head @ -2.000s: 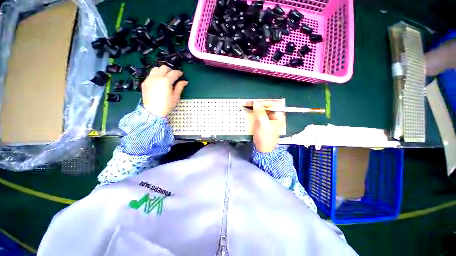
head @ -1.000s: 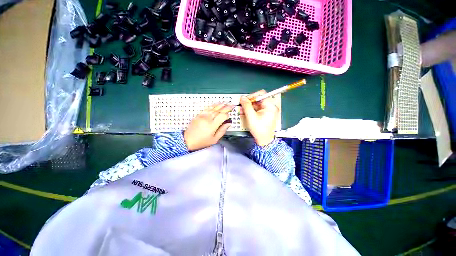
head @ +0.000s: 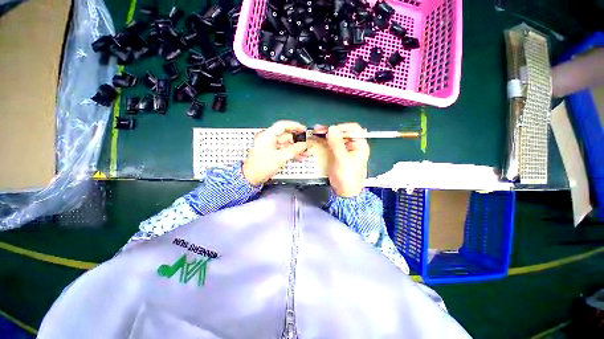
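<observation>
My left hand (head: 270, 153) holds a small black plastic part (head: 300, 136) between its fingertips, above the gridded sheet (head: 225, 147). My right hand (head: 348, 159) grips a slim pale hand tool (head: 384, 134), lying nearly level with its orange-brown end pointing right. My fingertips almost meet at the black part, and the tool's working tip is hidden there. The off-white sheet with rows of dots lies at the near bench edge, its middle and right covered by my hands.
Loose black parts (head: 159, 85) lie at the upper left. The pink basket (head: 357, 89) holds more. A clear liner (head: 85, 99) surrounds cardboard at left. Bundled sheets (head: 534, 112) and a person's arm (head: 583, 74) are at right. A blue crate (head: 487, 265) sits below the edge.
My left hand went from the loose parts to the sheet, then rose with a black part to meet my right hand. The tool swung from slanting up to nearly level.
</observation>
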